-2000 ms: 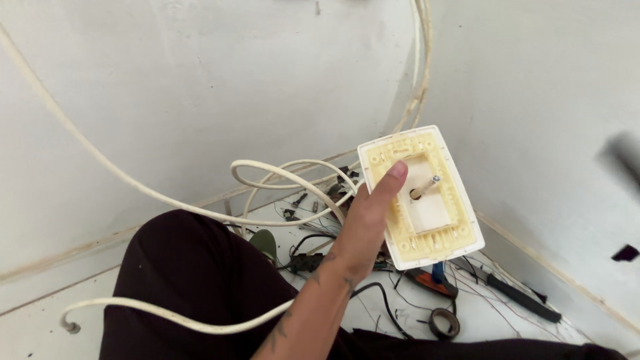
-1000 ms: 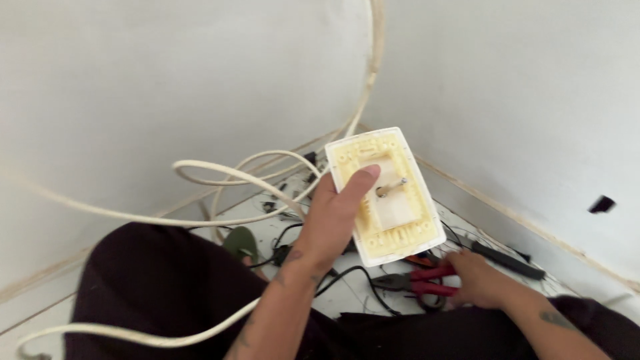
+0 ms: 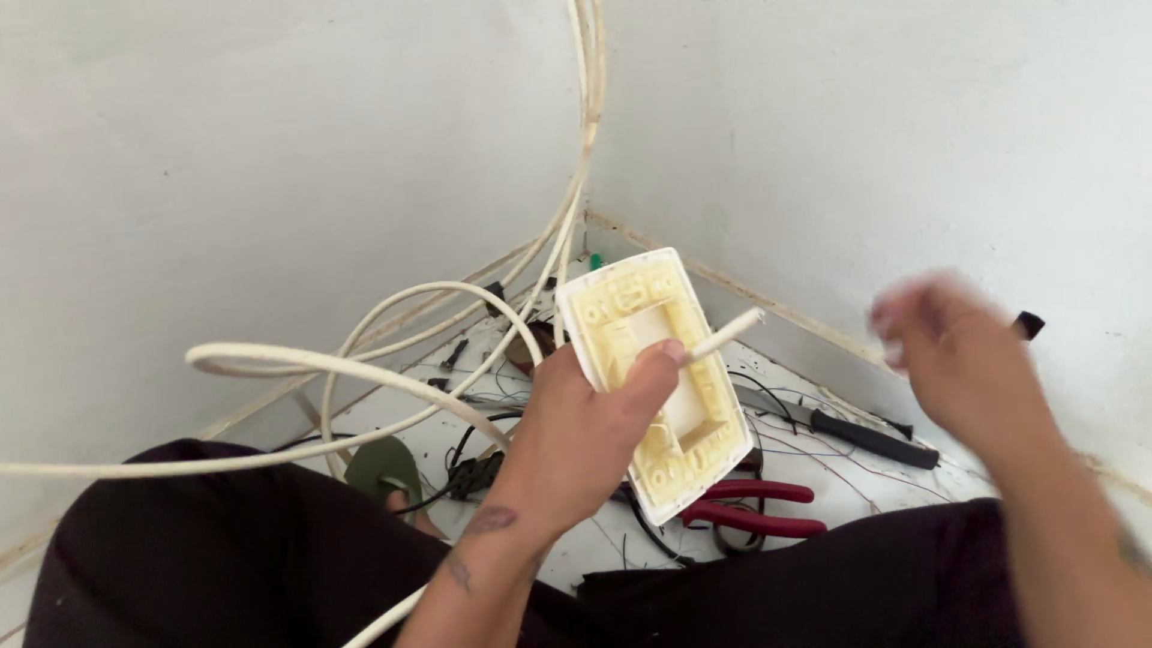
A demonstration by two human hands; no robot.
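Note:
My left hand (image 3: 589, 423) grips a white plastic wall plate (image 3: 661, 513) near the middle, its yellowed inner side toward me. The thumb lies over the plate's central opening, against the end of a white cable (image 3: 724, 335) that sticks out to the right. My right hand (image 3: 945, 346) is blurred, raised at the right in front of the wall, apart from the plate; no object shows in it. Red-handled pliers (image 3: 765, 508) lie on the floor just below and right of the plate, their jaws hidden behind it.
Loops of white cable (image 3: 432, 288) run along the left wall and up the corner. A black-handled knife (image 3: 873, 438) lies on the floor at the right among thin wire scraps. A green sandal (image 3: 382, 468) is near my left knee, and a roll of tape (image 3: 740, 538) is under the pliers.
My right hand, at the red pliers one second ago, has let go of them and moved up and right. The plate has turned in my left hand, and more cable end shows.

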